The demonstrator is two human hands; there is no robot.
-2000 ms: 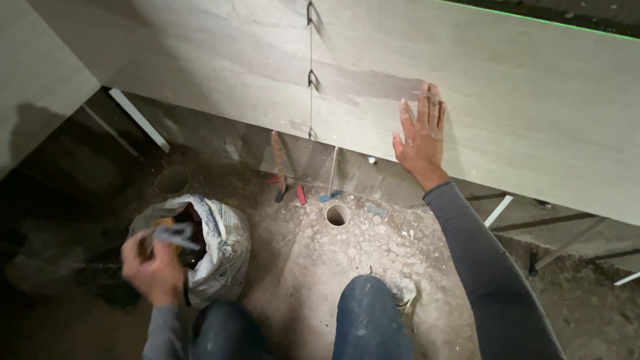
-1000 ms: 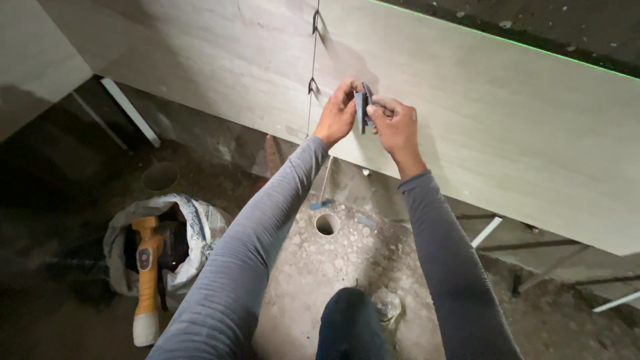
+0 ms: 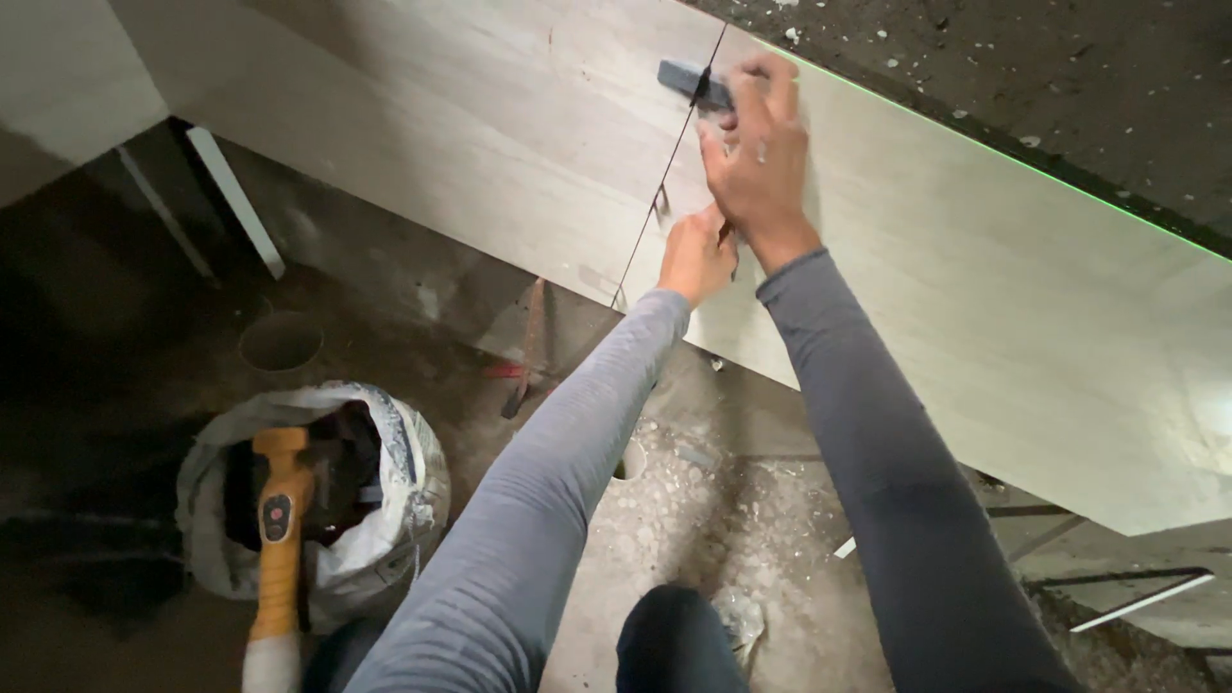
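Observation:
Large pale wall tiles (image 3: 924,250) meet at a narrow joint with dark clips standing in it. My right hand (image 3: 765,144) is at the upper end of the joint, its fingers on a grey plastic wedge (image 3: 681,77) that lies across the joint through a black clip (image 3: 702,87). Just below, my left hand (image 3: 698,255) is close against the right wrist, fingers curled; part of a dark piece shows beside it, and its grip is mostly hidden. Another clip (image 3: 660,197) stands lower in the joint.
A white sack (image 3: 423,481) with its top rolled open stands at lower left, a yellow-handled tool (image 3: 279,520) resting on it. A round floor pipe opening (image 3: 630,460) lies beneath my left arm. Tools (image 3: 529,346) lean near the tile's lower edge. White supports (image 3: 236,202) stand at left.
Both hands have moved up the joint from the tile right of it. A wedge now lies across the joint at the upper clip. The view has shifted.

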